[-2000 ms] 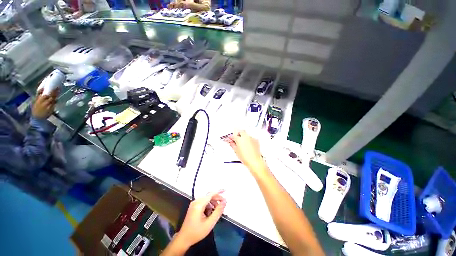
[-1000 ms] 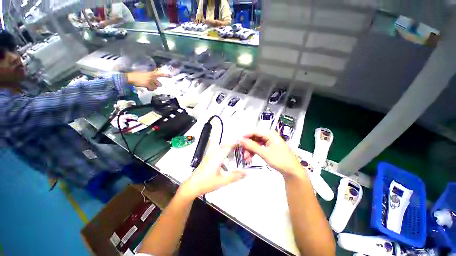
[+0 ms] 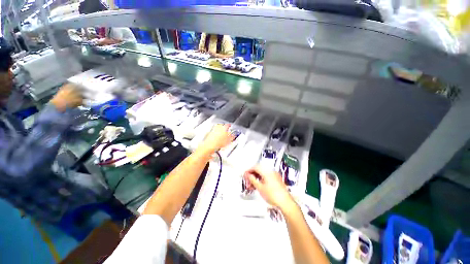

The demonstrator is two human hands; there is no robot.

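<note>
My left hand (image 3: 219,138) reaches over the front left of the compartment tray (image 3: 239,147), at a housing in a slot; whether the fingers are closed on it cannot be told. My right hand (image 3: 262,184) is above the white sheet (image 3: 227,232), with its fingers bent around small reddish, wired parts (image 3: 248,186). The electric screwdriver (image 3: 196,195) lies on the sheet, partly hidden under my left forearm, its cable curving beside it. A thin dark tool, like tweezers (image 3: 253,216), lies below my right hand, with small parts (image 3: 275,214) near it.
White handset housings (image 3: 328,191) lie right of the sheet. Blue baskets (image 3: 407,227) stand at the lower right. A black device (image 3: 164,154) with cables is at the left. Another person's arm (image 3: 38,129) is at far left. A grey shelf beam (image 3: 206,19) crosses above.
My left hand has moved away from my right hand, forward to the tray. My right hand stays over the sheet. The view has tilted up, and the neighbour's arm has drawn back left.
</note>
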